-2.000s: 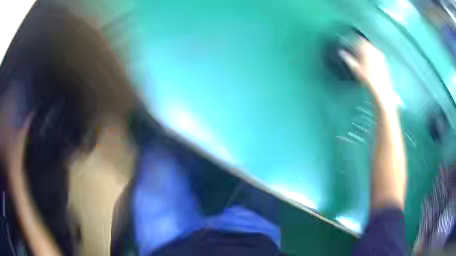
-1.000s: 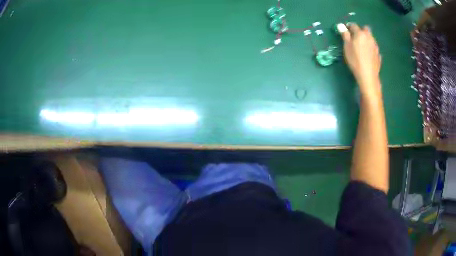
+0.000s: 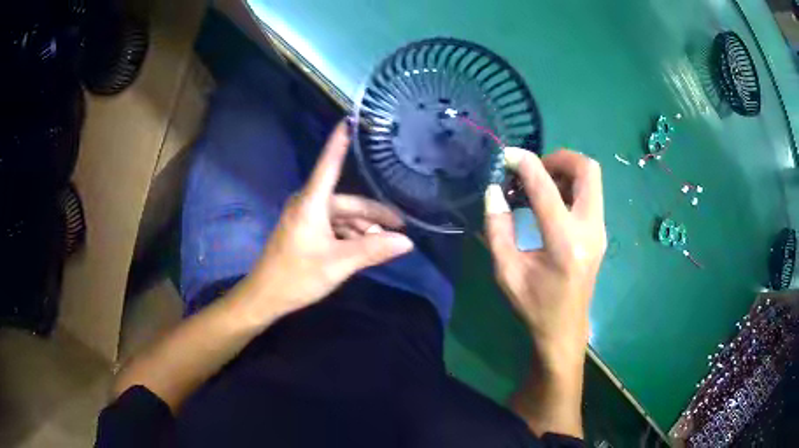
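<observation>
A black round fan housing point(image 3: 438, 136) with radial slots faces me above the bench edge. My left hand point(image 3: 320, 236) holds its left and lower rim between spread fingers and thumb. My right hand point(image 3: 552, 227) pinches a small green stator board point(image 3: 499, 168) at the housing's right side. A red lead wire point(image 3: 480, 129) runs from it across the hub to a small white plug point(image 3: 451, 113). Whether the board touches the housing is hard to tell.
Green stator boards point(image 3: 672, 233) with wires and white plugs lie on the green bench point(image 3: 604, 79). Black housings point(image 3: 734, 73) stand along the far side. A carton of stator boards point(image 3: 745, 376) is at lower right. A carton of black housings point(image 3: 114, 57) is at left.
The view has turned. My left hand has come in holding a fan housing. My right hand has moved from the loose boards on the bench to the housing, with a stator board in its fingertips.
</observation>
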